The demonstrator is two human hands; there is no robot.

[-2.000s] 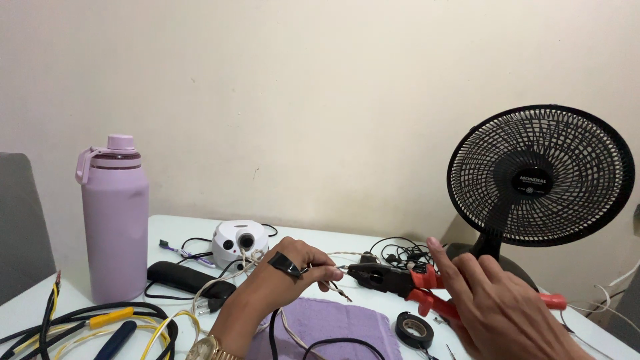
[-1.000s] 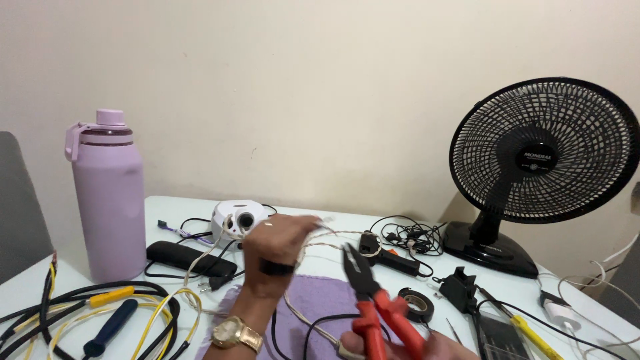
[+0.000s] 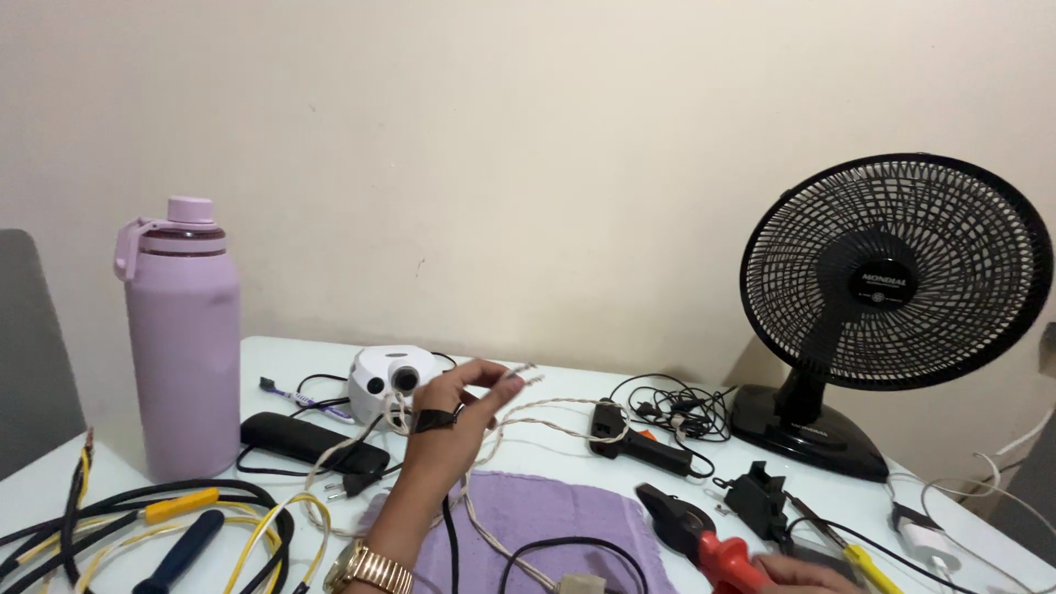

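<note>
My left hand, with black tape around it and a gold-toned watch at the wrist, pinches the end of a twisted white cord; two short wire ends stick out past the fingertips. Low on the right, my right hand is partly cut off by the frame edge. It holds combination pliers by their red handles, jaws toward the upper left. Under the cord lies a purple cloth, with a black cable and a pale connector block over its near part.
At left stand a lilac bottle, coiled black and yellow cables and a dark blue handle. Behind are a white device and a black case. At right are a black fan, a black tool and a yellow-handled screwdriver.
The pliers, earlier close to my left hand at the wire, are now low on the right, apart from it. My left hand has risen with the cord end between its fingers.
</note>
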